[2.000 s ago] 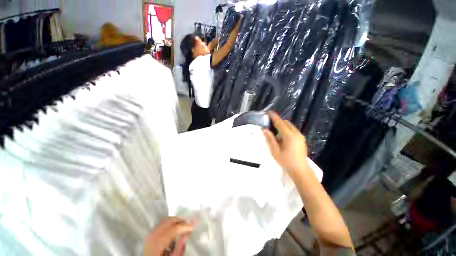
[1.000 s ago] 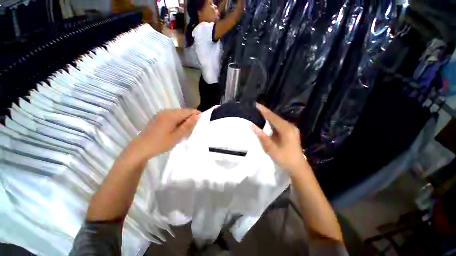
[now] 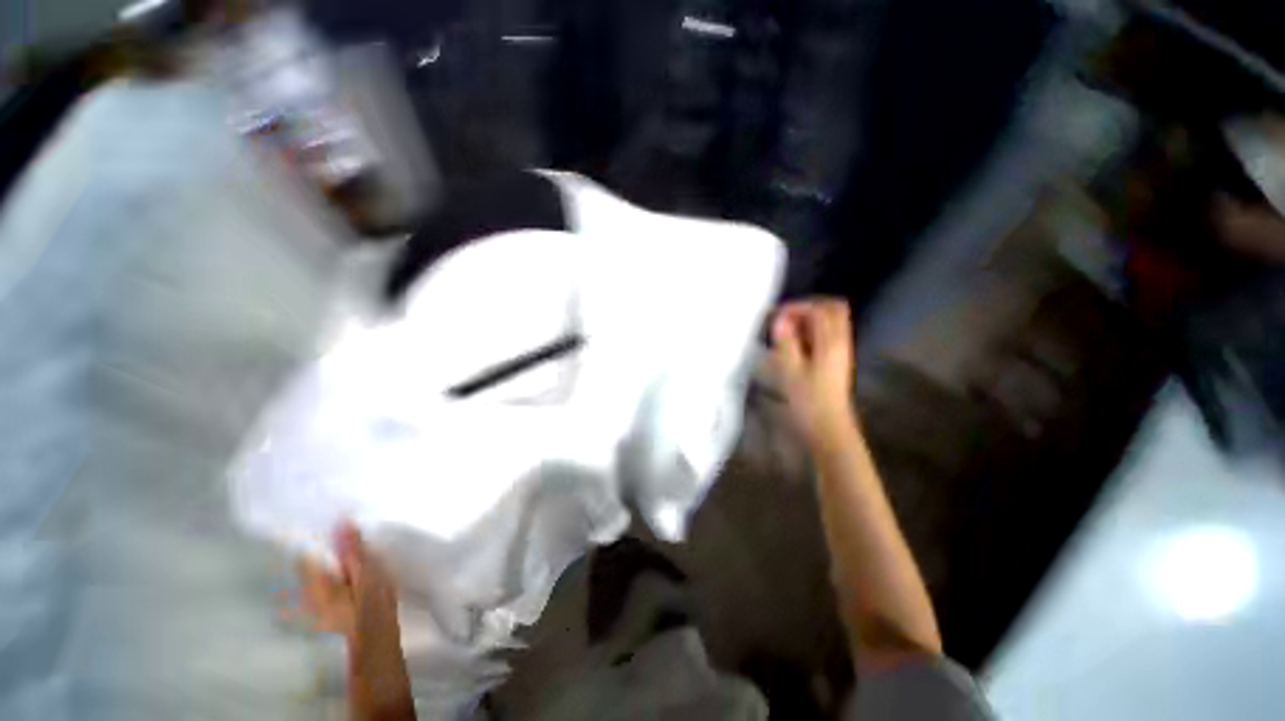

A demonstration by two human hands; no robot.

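A white shirt point(image 3: 662, 303) hangs in front of me, tilted, with a black hanger point(image 3: 486, 214) at its collar opening and a short dark bar below the neck. My right hand point(image 3: 815, 345) is closed at the right edge of the shirt; blur hides whether cloth is in its fingers. My left hand point(image 3: 338, 580) is at the lower left edge of the shirt, blurred and partly against the cloth, and its grip cannot be made out.
White garments point(image 3: 155, 423) hang in a blurred row at the left. Dark garments point(image 3: 677, 99) under glossy film fill the back. A glossy white surface point(image 3: 1170, 563) with a bright reflection is at the lower right.
The view has swung right and down, and the shirt now tilts. My hands have left the collar area and moved apart to the shirt's sides. The other person has left the view.
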